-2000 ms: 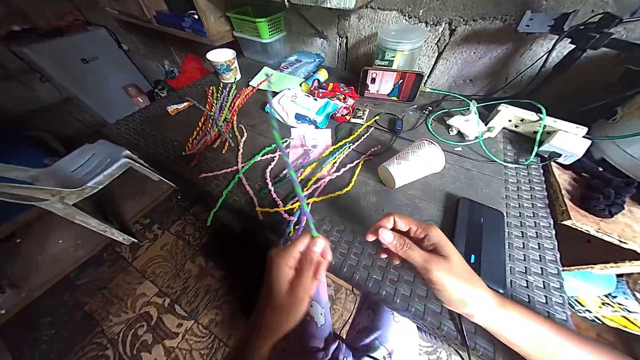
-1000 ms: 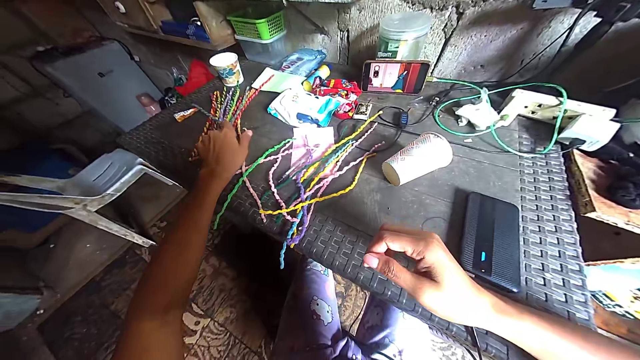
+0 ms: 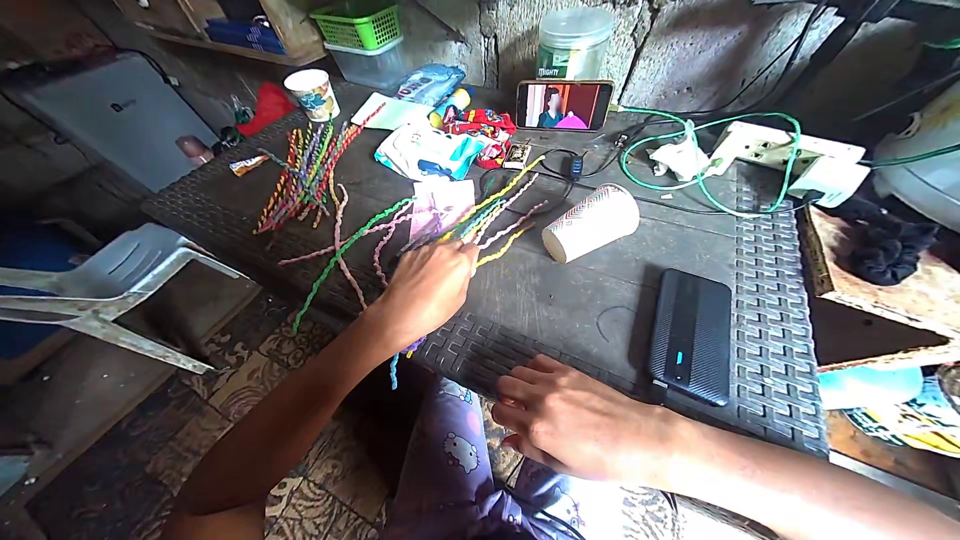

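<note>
My left hand [image 3: 431,289] is over the loose twisted cords, its fingertips among yellow, pink and teal strands; whether it grips any is hidden. A green twisted cord [image 3: 345,251] and a pink one [image 3: 341,259] lie left of it, and a blue cord end [image 3: 394,371] hangs over the table edge. Farther back left rests a bundle of two-colored twisted cords [image 3: 304,176]. At the table's front edge my right hand [image 3: 547,412] rests with curled fingers, no cord visible in it. A patterned paper cup [image 3: 592,223] lies on its side beyond the hands.
A black power bank [image 3: 691,337] lies at the right. Behind are a propped phone [image 3: 564,105], a plastic jar [image 3: 576,45], a power strip [image 3: 776,154] with green cable, a wet-wipes pack [image 3: 429,150] and an upright paper cup [image 3: 313,95]. A plastic chair [image 3: 135,277] stands left.
My left hand went from the front edge, where it held a green and purple cord, to the back-left bundle, then to the loose cords. My right hand has lowered to the table edge.
</note>
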